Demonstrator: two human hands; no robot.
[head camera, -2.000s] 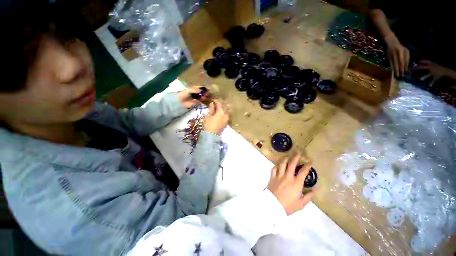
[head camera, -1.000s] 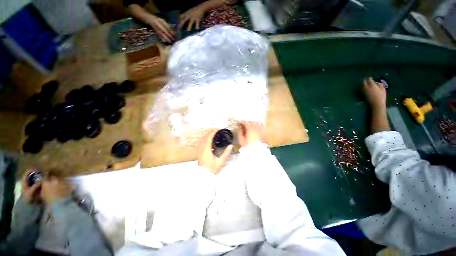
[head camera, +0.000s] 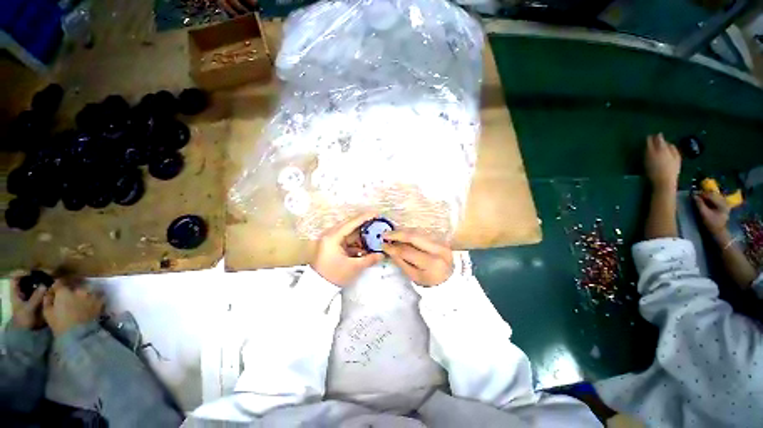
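My left hand (head camera: 341, 253) holds a part-assembled unit (head camera: 377, 235), a black round housing with a bluish-white disc in its face. The fingers wrap its left side. My right hand (head camera: 421, 256) has its fingertips on the right side and face of the same unit. The clear plastic bag (head camera: 393, 84) lies beyond my hands, crinkled and very bright. Several white discs (head camera: 291, 177) show at its left edge. A single black housing (head camera: 186, 231) lies on the tan board to the left, apart from the pile of black housings (head camera: 100, 150).
An open cardboard box (head camera: 227, 54) with small pieces stands left of the bag. A neighbour's hands (head camera: 63, 303) hold a black part at left. At right, another person reaches over the green bench (head camera: 577, 117), near metal pieces (head camera: 601, 263) and a yellow tool (head camera: 733, 197).
The view has swung from the left neighbour to straight ahead. The unit in my hands now shows a bluish-white face instead of black. My right hand has come onto it.
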